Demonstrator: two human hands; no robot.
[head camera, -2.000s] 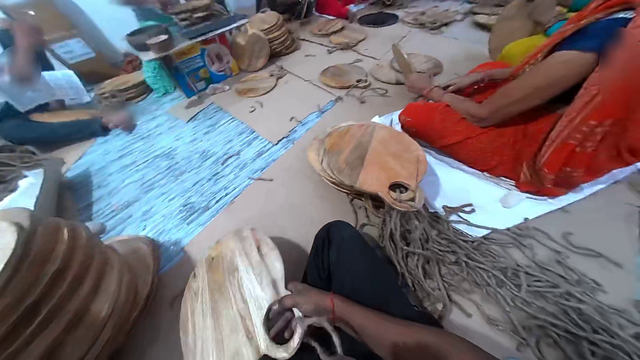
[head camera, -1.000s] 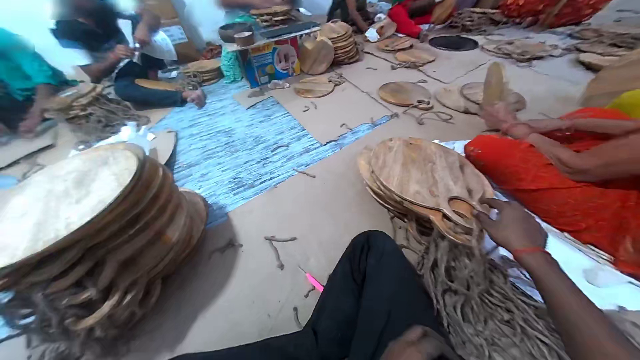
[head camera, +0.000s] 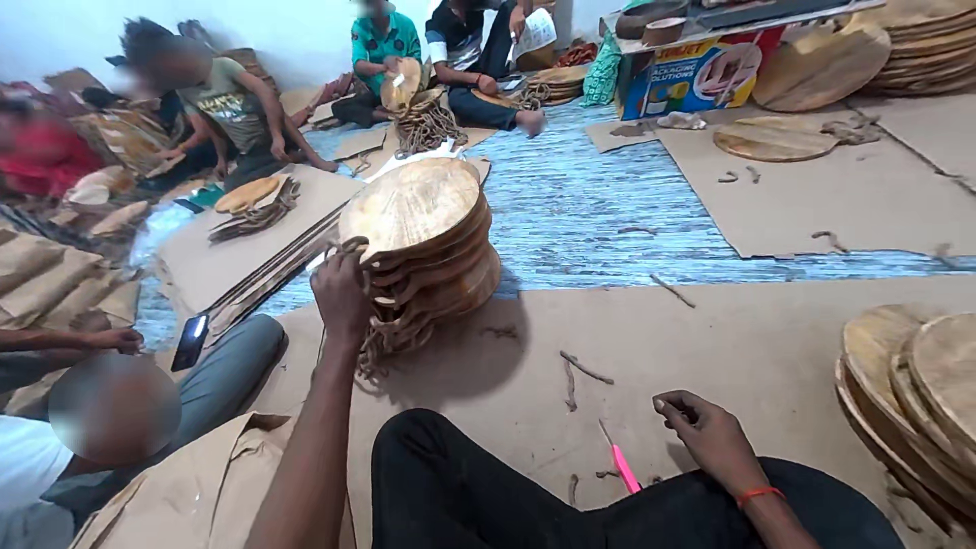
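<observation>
My left hand (head camera: 341, 286) is at the near left edge of a tall stack of round wooden boards (head camera: 415, 206), its fingers around the top board's handle end. Cords hang in loops below that side of the stack. My right hand (head camera: 698, 427) is above the cardboard beside my right knee, fingers loosely curled, with nothing seen in it. Left of it lies a pink-handled pointed tool (head camera: 625, 467), its thin tip towards the stack. Another pile of round wooden boards (head camera: 884, 343) stands at the right edge.
Short cord scraps (head camera: 585, 367) lie on the cardboard sheet (head camera: 762, 335). A phone (head camera: 191, 341) rests near a seated person's leg at left. Brown paper (head camera: 221, 473) is beside my left arm. Other seated people are farther back, with a printed box (head camera: 694, 76) and more boards.
The view has swung left. My right hand has left the board pile on the right, where it was a second ago. My left hand is now at the tall stack.
</observation>
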